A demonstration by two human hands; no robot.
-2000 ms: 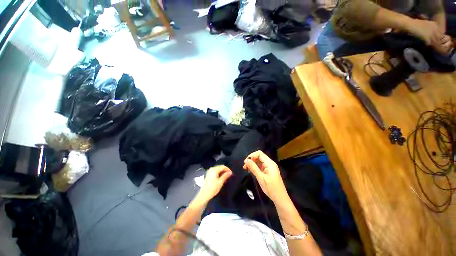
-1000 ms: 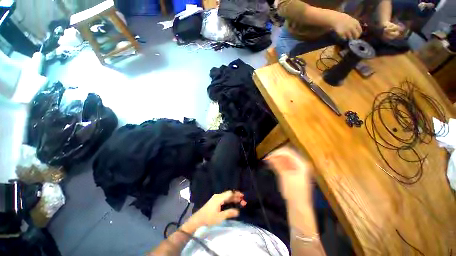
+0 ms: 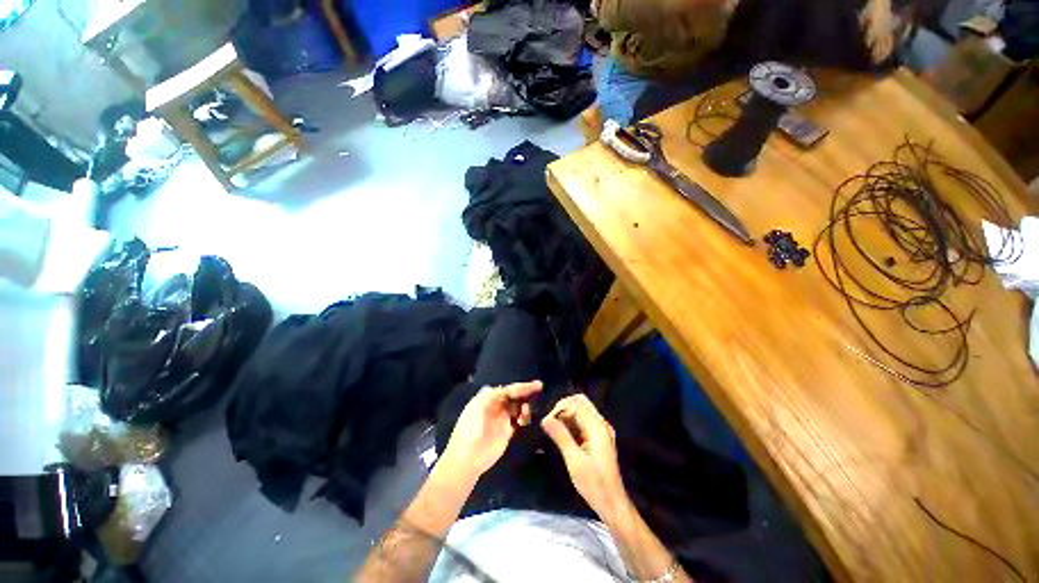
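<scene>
My left hand point(image 3: 492, 426) and my right hand point(image 3: 585, 444) are close together over the black garment point(image 3: 508, 355) on my lap, a small gap between them. The fingers of both are bent, the right thumb and fingertips nearly together. Whether a thin cord or small piece is between the fingers is too small and dark to tell. A thin dark cord point(image 3: 439, 539) crosses my left forearm. A black cluster of tiny pieces point(image 3: 786, 248) lies on the table beside the tailor's shears point(image 3: 690, 189).
The wooden table point(image 3: 729, 376) is at right, with a cord coil point(image 3: 911, 228), a loose cord piece point(image 3: 968, 533) and a black spool point(image 3: 746, 131). Garment heaps point(image 3: 342, 382) and a glossy black bag point(image 3: 171, 330) lie on the floor. Another person's arm shows at the table's far end.
My right hand has come from the table's edge back beside my left hand. My left hand has moved up slightly. A loose cord piece now shows more fully on the near table.
</scene>
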